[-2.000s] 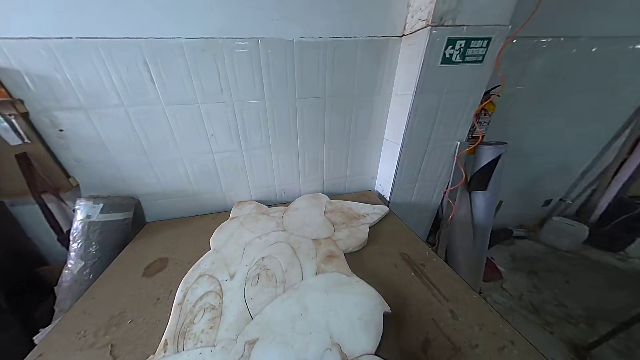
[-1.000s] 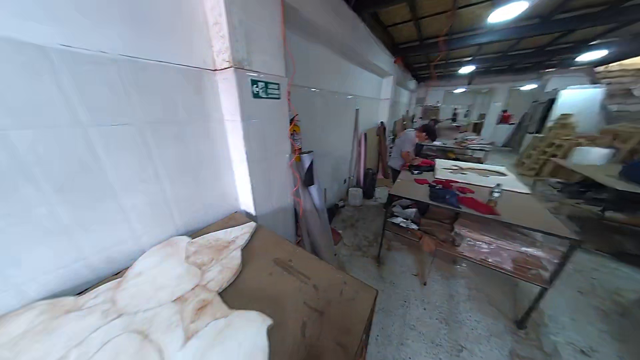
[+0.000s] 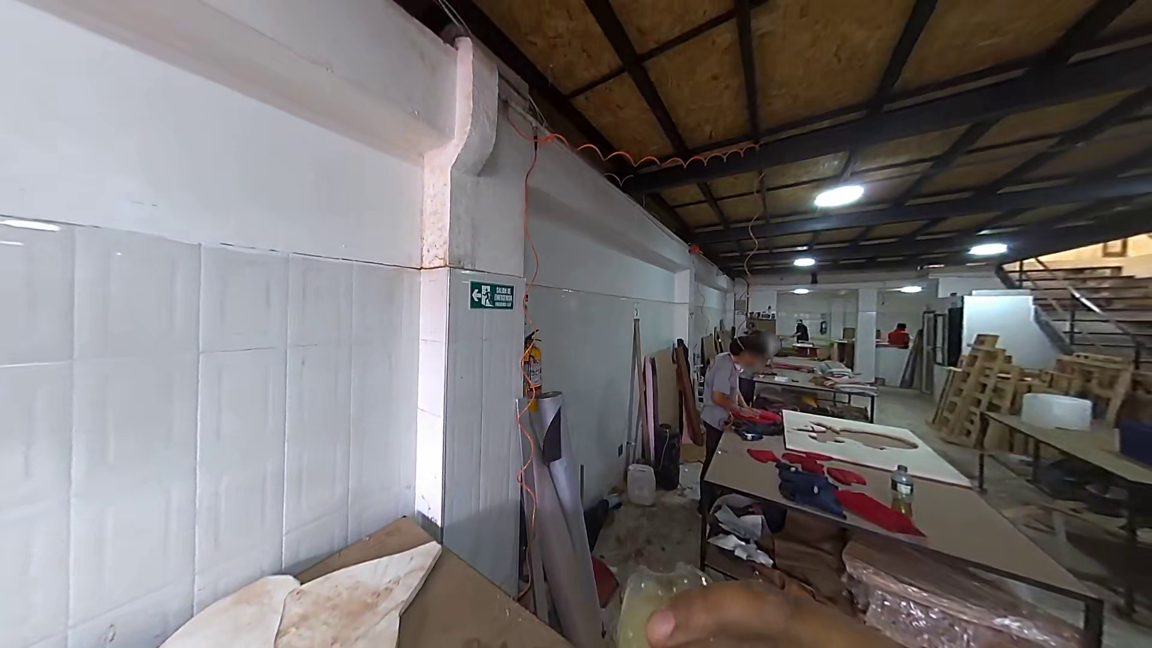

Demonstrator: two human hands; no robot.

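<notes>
At the bottom edge of the head view, one hand (image 3: pixel 747 616), which looks like my right hand, has its fingers against a translucent yellowish plastic container (image 3: pixel 650 601). Most of that hand and the lower part of the container are cut off by the frame. Off-white flat pieces with curved edges and brown stains (image 3: pixel 355 589) lie on a brown tabletop (image 3: pixel 472 612) at the lower left, left of the container. My left hand does not show.
A person (image 3: pixel 723 387) leans over another table (image 3: pixel 981 531) holding red and dark blue pieces, a white cut-out board (image 3: pixel 873 445) and a bottle (image 3: pixel 902 486). Rolled grey material (image 3: pixel 562 513) leans by the pillar, near a fire extinguisher (image 3: pixel 533 367). Wooden frames (image 3: pixel 976 382) stand farther right.
The view has swung right and up from the off-white pieces towards the room. A hand and a translucent container now show at the bottom; neither was in the earlier frames.
</notes>
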